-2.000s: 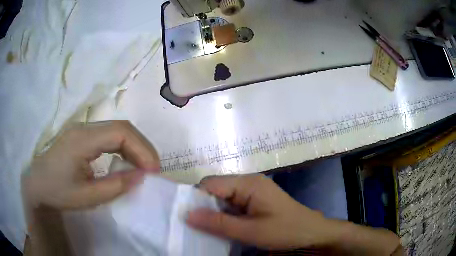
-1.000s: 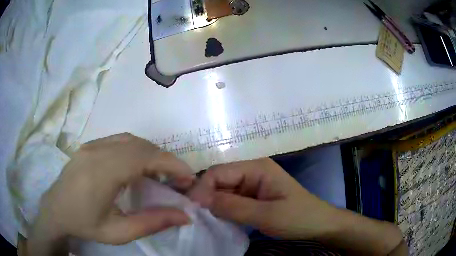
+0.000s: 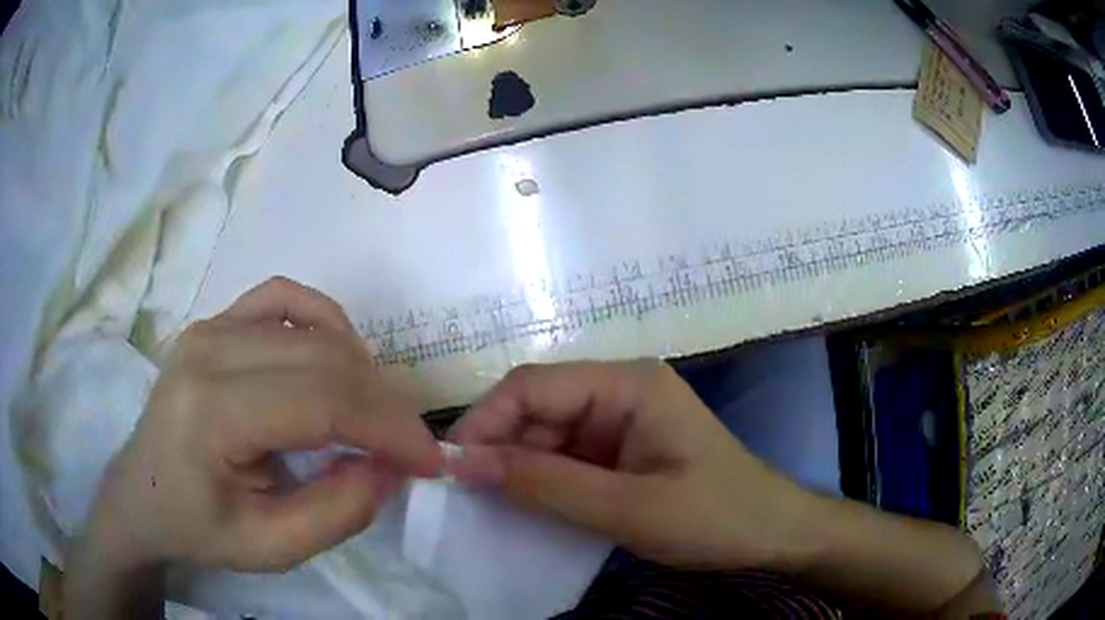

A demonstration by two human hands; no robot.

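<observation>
A white garment piece (image 3: 509, 545) hangs below my hands at the bottom centre, over my lap. A narrow, denser white strip (image 3: 423, 523) shows on it. My left hand (image 3: 273, 436) pinches the cloth's upper edge between thumb and fingers. My right hand (image 3: 594, 454) pinches the same edge, its fingertips touching those of my left hand. The pinched bit of cloth is small and mostly hidden by the fingertips.
A heap of white cloth (image 3: 91, 242) lies at left. The machine bed's metal plate (image 3: 406, 30) is at the top. Pink-handled snips (image 3: 966, 63) lie over a tan tag (image 3: 949, 112), beside a phone (image 3: 1066, 97). A printed ruler (image 3: 679, 281) runs along the front edge. A yellow-edged patterned board (image 3: 1042, 448) is at lower right.
The view has shifted downward, so the machine head has left the picture. My hands have come together at one cloth edge; before, they held it apart.
</observation>
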